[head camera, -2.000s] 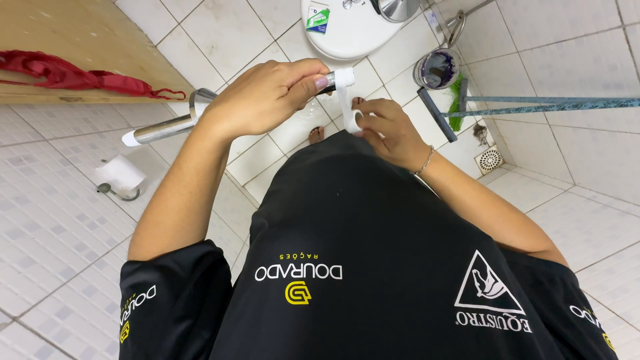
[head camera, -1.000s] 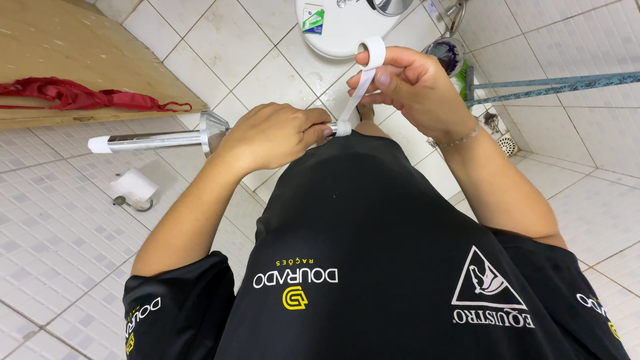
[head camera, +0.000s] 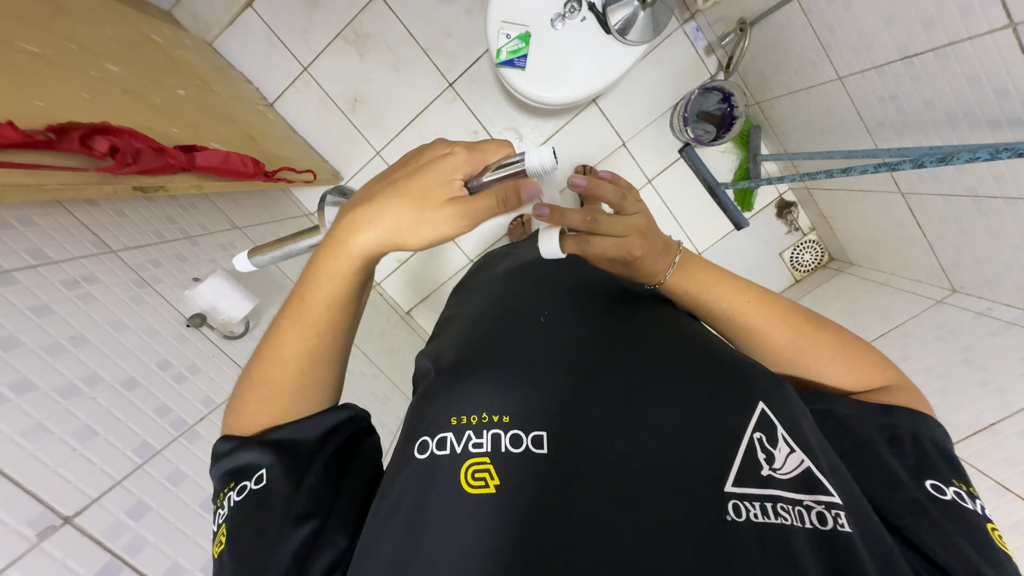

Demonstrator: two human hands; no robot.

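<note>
My left hand grips a chromed metal pipe near its threaded end, which has white tape around the threads. The pipe runs behind my left wrist, past a round metal flange, to a far end with a white tip. My right hand holds a small roll of white thread seal tape just below the threaded end. A strip of the tape runs up from the roll toward the threads. My left thumb lies along the pipe beside it.
A white toilet lid bears a green-and-white box and metal parts. A bucket, a squeegee and a green broom are at right. Red cloth hangs on a wooden door; a paper roll is at the left wall.
My right hand has come down from above the pipe end with the tape roll and is now below it. The pipe has tilted, its threaded end higher in view.
</note>
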